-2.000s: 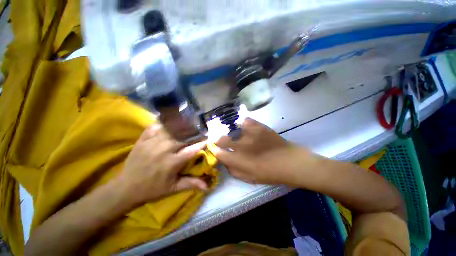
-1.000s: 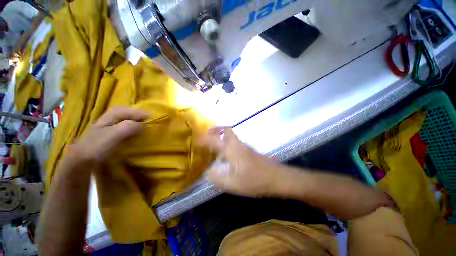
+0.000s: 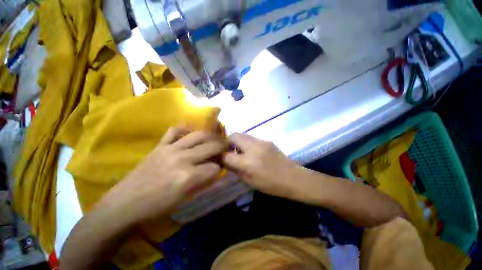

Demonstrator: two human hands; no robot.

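A mustard-yellow garment piece [image 3: 127,124] lies on the white table left of and below the needle area. My left hand [image 3: 187,163] lies on it with curled fingers and grips its right edge. My right hand [image 3: 253,158] pinches the same edge with thumb and finger, close beside the left fingertips. The fabric between the fingers is mostly hidden. The presser foot and needle area [image 3: 207,88] is in bright glare above the hands; the cloth's upper edge reaches near it.
White sewing machine [image 3: 338,37] across the top. Black smartphone [image 3: 297,52] under its arm. Red-handled scissors [image 3: 393,78] and green-handled snips [image 3: 417,84] at the table's right. Green basket [image 3: 449,174] with yellow and red pieces lower right. Long yellow lengths [image 3: 45,105] at left.
The hands have come together at the cloth's right edge; a second ago they were apart. The cloth is spread flatter, and the camera view has shifted.
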